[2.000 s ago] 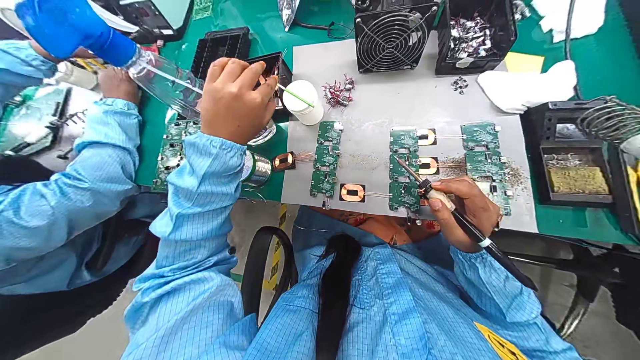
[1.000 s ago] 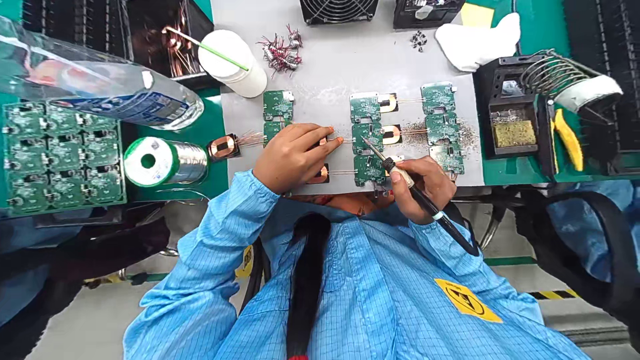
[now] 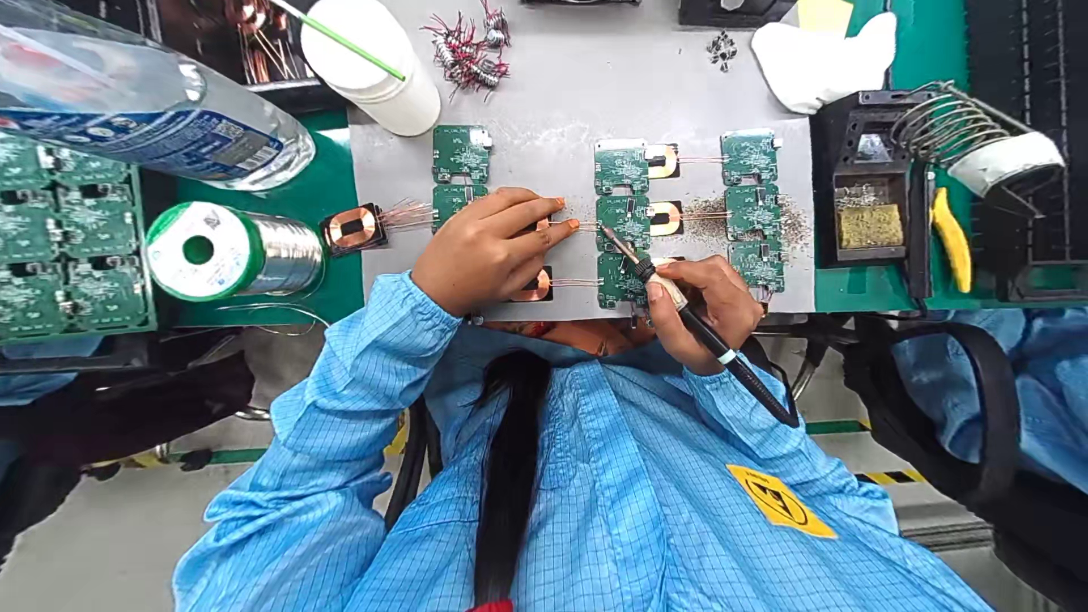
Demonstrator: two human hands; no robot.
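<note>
My right hand (image 3: pixel 707 308) grips a soldering iron (image 3: pixel 650 276), its tip at the left edge of the middle green circuit board (image 3: pixel 625 223) in the centre column. Over the left column of boards (image 3: pixel 461 155), my left hand (image 3: pixel 501 248) reaches right; its fingertips are on thin wires beside the iron's tip. A copper coil on a black square (image 3: pixel 531 285) shows partly under that hand, its wires running to the lower centre board. Two more coils (image 3: pixel 664 218) lie right of the centre column, wired toward the right column of boards (image 3: pixel 752 212). What the left palm covers is hidden.
A solder wire spool (image 3: pixel 285 253), another coil (image 3: pixel 353 228), a plastic bottle (image 3: pixel 229 144) and a white container (image 3: pixel 382 76) stand left. Joined boards (image 3: pixel 102 225) lie far left. Right are an iron stand with a coiled holder (image 3: pixel 952 127), a yellow sponge (image 3: pixel 869 226) and a white cloth-like item (image 3: pixel 824 64).
My left hand has come from beside the white container down to the wires near the iron's tip. My right hand still holds the iron. The view has shifted and come closer.
</note>
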